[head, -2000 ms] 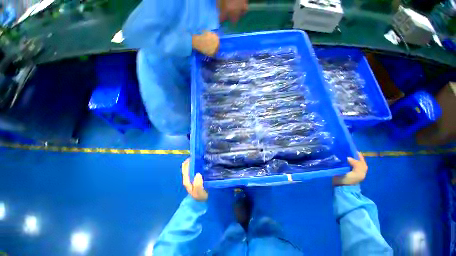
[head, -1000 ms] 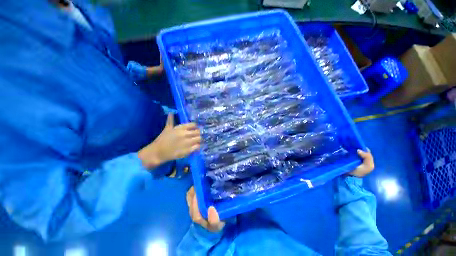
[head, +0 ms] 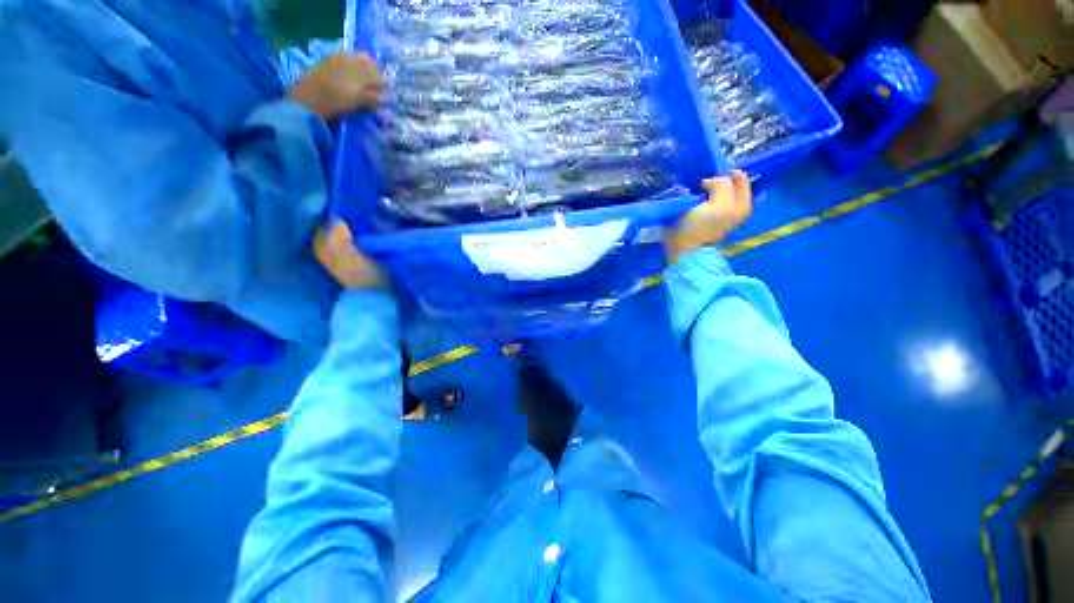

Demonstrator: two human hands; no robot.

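A deep blue plastic tote is held up in front of me, its far end cut off by the top edge of the picture. Bagged parts in shiny clear bags lie in rows inside it. A white paper sheet is on its near side. My left hand grips the near left corner. My right hand grips the near right corner. Another person's hand is on the tote's left rim.
The other person in a light blue smock stands at my left. A second blue tote with bagged parts is behind at right. Blue stools, a carton and a blue pallet are around. Yellow-black tape crosses the floor.
The held tote has moved up in the picture, away from me, and its near side with the white sheet now shows. My arms are stretched further forward. The other person's hand is higher on the rim.
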